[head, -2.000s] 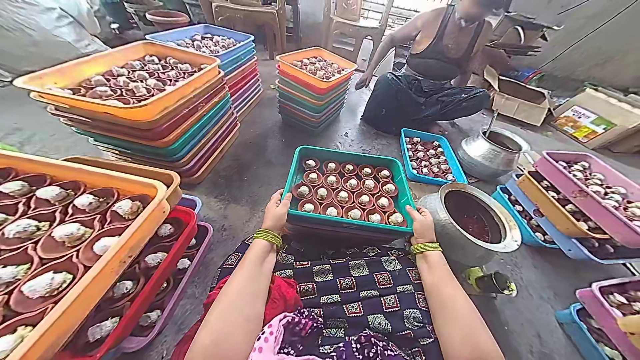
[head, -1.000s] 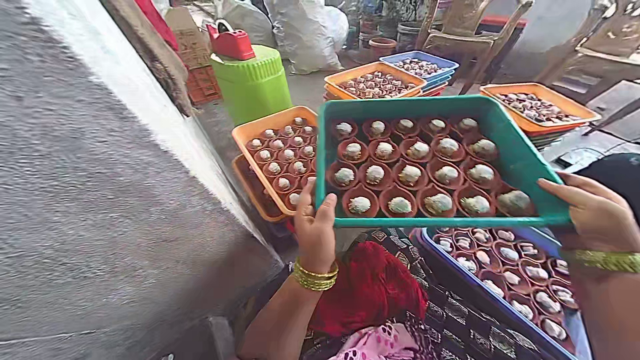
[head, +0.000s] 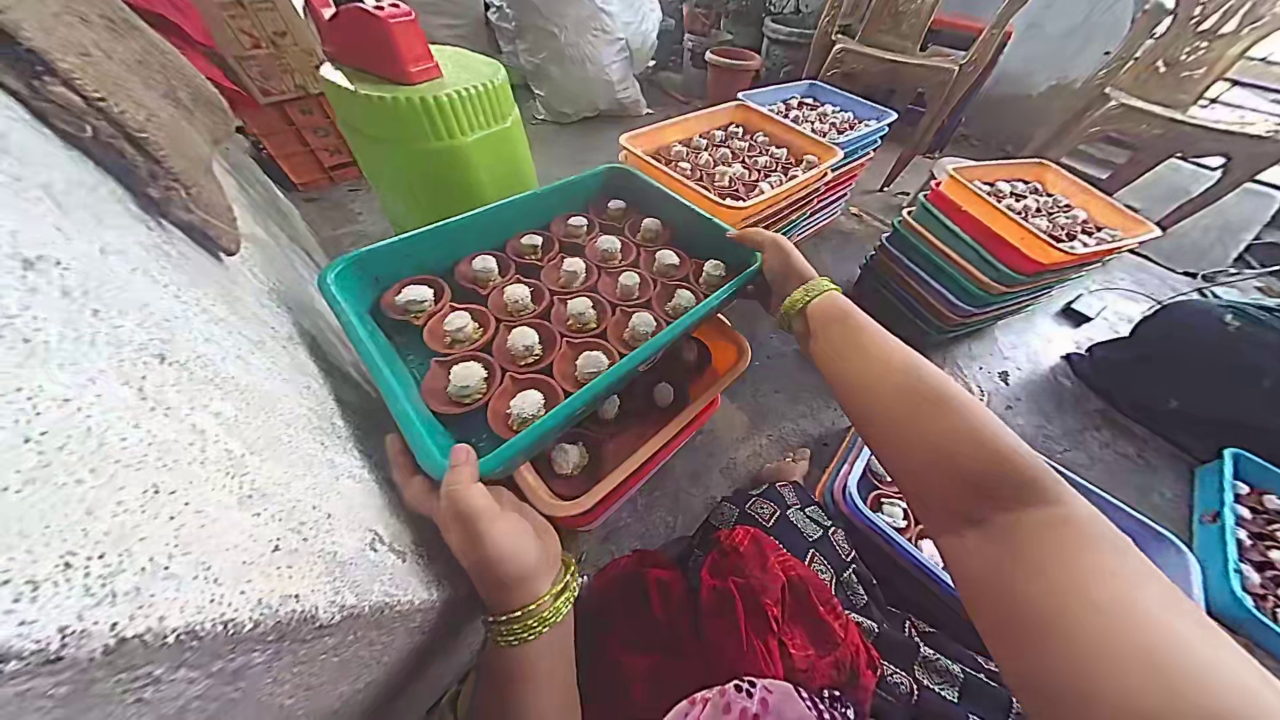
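Both my hands hold a green plastic tray (head: pixel 350 290), tilted, filled with small clay lamps (head: pixel 523 343) that each bear a whitish lump. My left hand (head: pixel 490 530) grips its near left corner, the thumb at the rim. At the far right corner, my right hand (head: pixel 775 265) has its fingers partly hidden by the rim. Below the green tray, and partly covered by it, an orange tray (head: pixel 735 365) with more lamps rests on a red one. A blue tray (head: pixel 1130 510) of lamps lies under my right forearm, beside my patterned skirt.
A rough wall (head: pixel 200 430) stands close on the left, with a lime green drum (head: pixel 430 140) beyond it. Stacked orange trays (head: pixel 640 150) and another tray stack (head: pixel 1050 200) stand farther off, near wooden chairs (head: pixel 900 60). Another teal tray (head: pixel 1210 540) is at the right edge.
The view has swung left since two seconds ago. The green tray, in both hands throughout, was over my lap and is now above the orange tray near the wall, tilted.
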